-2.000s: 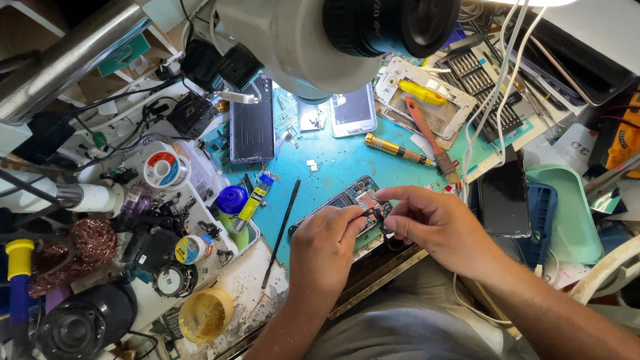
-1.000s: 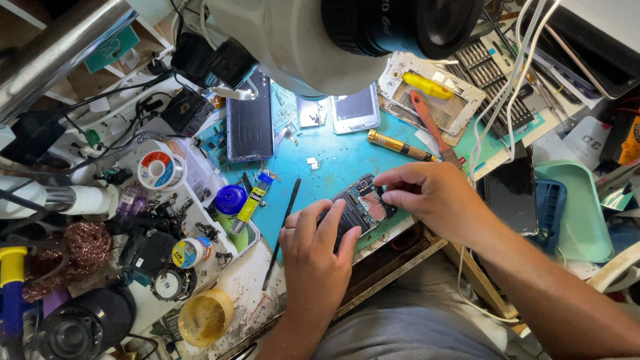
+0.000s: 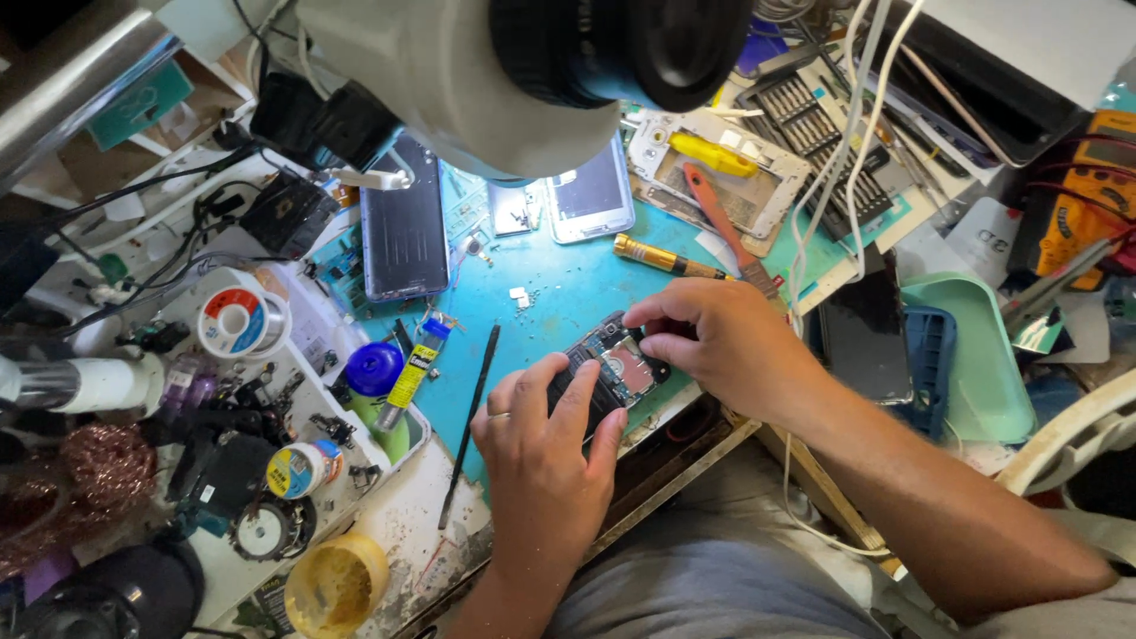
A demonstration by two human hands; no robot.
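An opened smartphone (image 3: 628,366) lies on the blue work mat (image 3: 541,288) near its front edge, its circuit board and a coppery-pink patch exposed. My left hand (image 3: 550,426) rests over the lower left part of the phone, fingers spread on the dark battery area and thumb at the near edge. My right hand (image 3: 701,342) is at the upper right end, thumb and index finger around a dark part at the phone's edge; whether that part is loose cannot be told. A black spudger-like stick (image 3: 470,422) lies left of my left hand. A gold screwdriver (image 3: 661,257) lies beyond my right hand.
The microscope (image 3: 461,80) overhangs the mat. Behind lie a dark phone (image 3: 405,222), a white-framed phone (image 3: 589,191), a brush (image 3: 714,213) and a bit set (image 3: 816,133). At left are a solder spool (image 3: 232,321), a glue tube (image 3: 414,373) and a yellow tub (image 3: 335,586); a green tray (image 3: 967,355) stands right.
Two seconds ago both hands were together over the phone's upper part. My left hand has since moved left and down onto the battery area, leaving the board and pink patch exposed.
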